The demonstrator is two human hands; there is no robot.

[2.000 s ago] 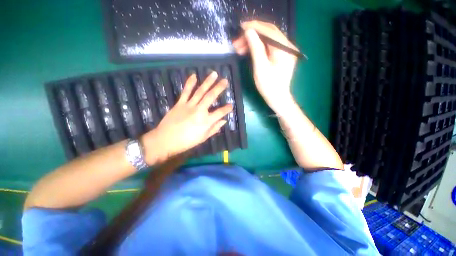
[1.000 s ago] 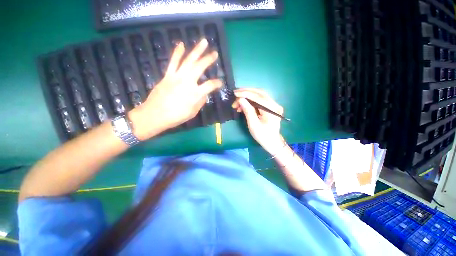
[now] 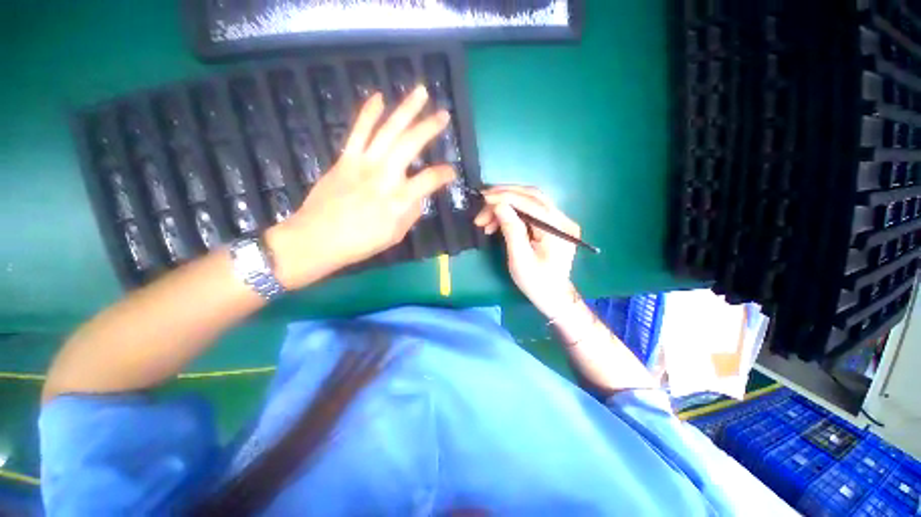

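Note:
A black component tray point(image 3: 192, 151) with long ribbed columns lies tilted on the green mat. Clear shiny workpieces point(image 3: 134, 242) sit in its pockets. My left hand point(image 3: 353, 192) rests palm down over the tray's right part, fingers spread, covering some columns; it holds nothing that I can see. My right hand point(image 3: 530, 237) holds dark tweezers point(image 3: 555, 231) like a pen at the tray's right edge. The tweezers' tip is at the workpiece point(image 3: 459, 195) in the rightmost column. Whether the tip holds a small part cannot be told.
A flat black parts tray point(image 3: 207, 42) with a bright white area is cut off at the top. Tall stacked black trays point(image 3: 768, 151) stand at the right. Yellow tape point(image 3: 444, 275) is at the component tray's near edge. White papers point(image 3: 699, 338) and a blue crate point(image 3: 808, 454) are at lower right.
My right hand with the tweezers has come from the parts tray down to the component tray's right edge. My left hand stays over the component tray. The view has shifted.

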